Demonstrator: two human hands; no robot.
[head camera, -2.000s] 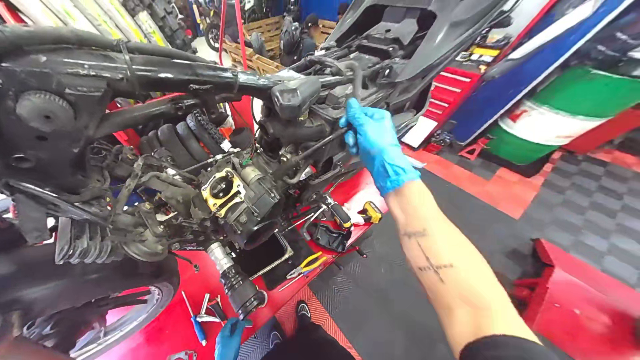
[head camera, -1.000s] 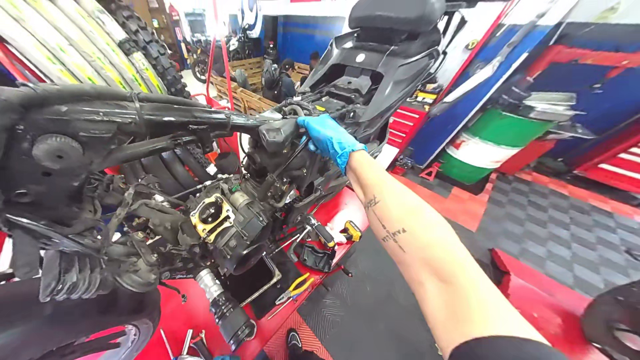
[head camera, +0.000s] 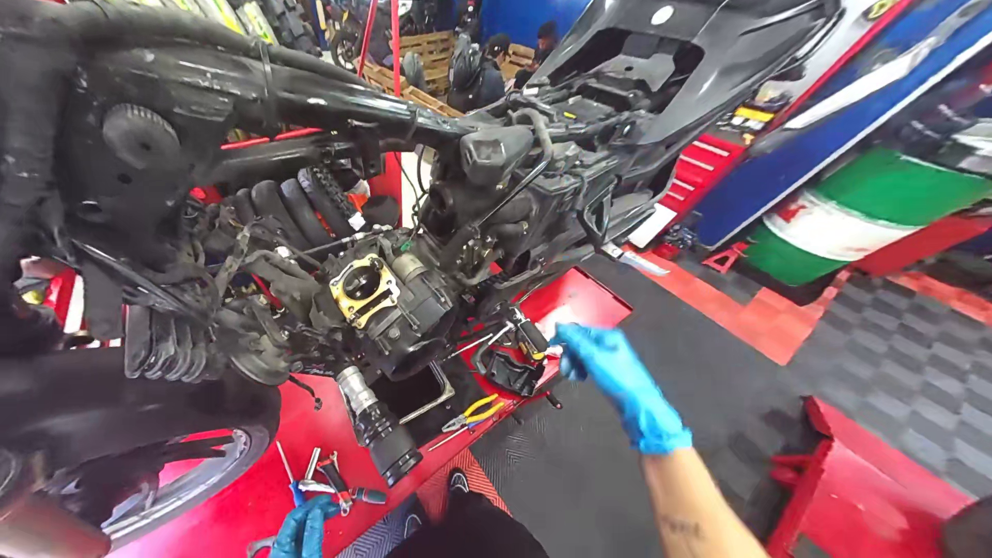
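My right hand, in a blue glove, is over the right end of the red lift table, near a black and yellow tool; whether it touches that tool I cannot tell. At the bottom, my left hand, gloved too, is beside hand tools, among them a combination wrench and a screwdriver. Its fingertips are hard to make out. Between the hands are a black and silver cylindrical part and yellow-handled pliers. Above them sits the motorcycle engine with a gold-coloured gasket around its bore.
The motorcycle frame spans the upper left, its wheel below. At right stand a green and white drum, a red tool cabinet and a red metal piece. People are in the background near wooden pallets.
My right hand has come away from the upper frame area, down toward the tools on the lift's right end. My left hand, out of view one second ago, shows again at the bottom.
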